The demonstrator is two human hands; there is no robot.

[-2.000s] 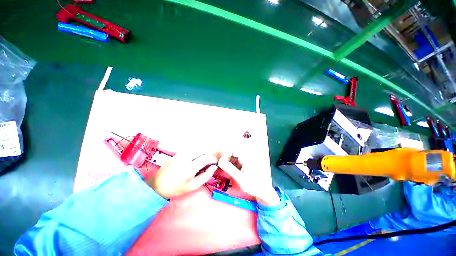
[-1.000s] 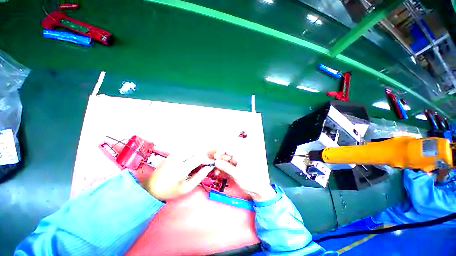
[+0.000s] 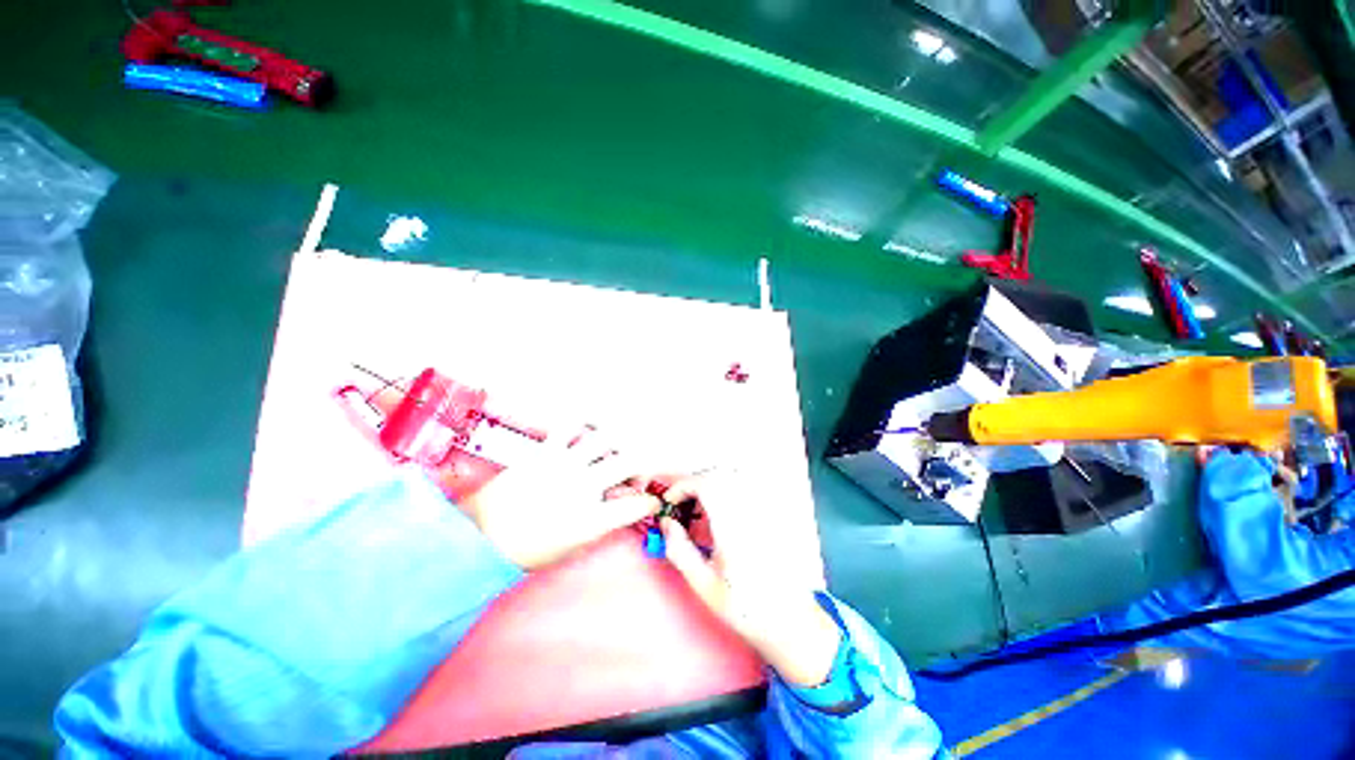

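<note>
A red housing assembly (image 3: pixel 434 417) with thin wires lies on the mat (image 3: pixel 595 334), which looks white in glare and pink-red near me. My left hand (image 3: pixel 562 502) and my right hand (image 3: pixel 721 552) meet over the lower middle of the mat. Their fingertips hold a small part with dark, red and green patches (image 3: pixel 672 509). A short blue piece (image 3: pixel 654 544) shows just below the fingertips. Most of the held part is hidden by the fingers. A tiny dark red piece (image 3: pixel 737 373) lies on the mat's right side.
The yellow-orange screwdriver (image 3: pixel 1115 405) hangs over the black-and-white screw feeder (image 3: pixel 951 431) at right. Red-and-blue units lie far left (image 3: pixel 238 57) and far right (image 3: pixel 1016 238). A clear bag (image 3: pixel 33 297) is at left. Another person's blue sleeve (image 3: pixel 1245 520) is at right.
The blue cylinder lay long below my hands and now shows only as a short end at the fingertips. My hands have shifted and turned around the part. The view has tilted slightly.
</note>
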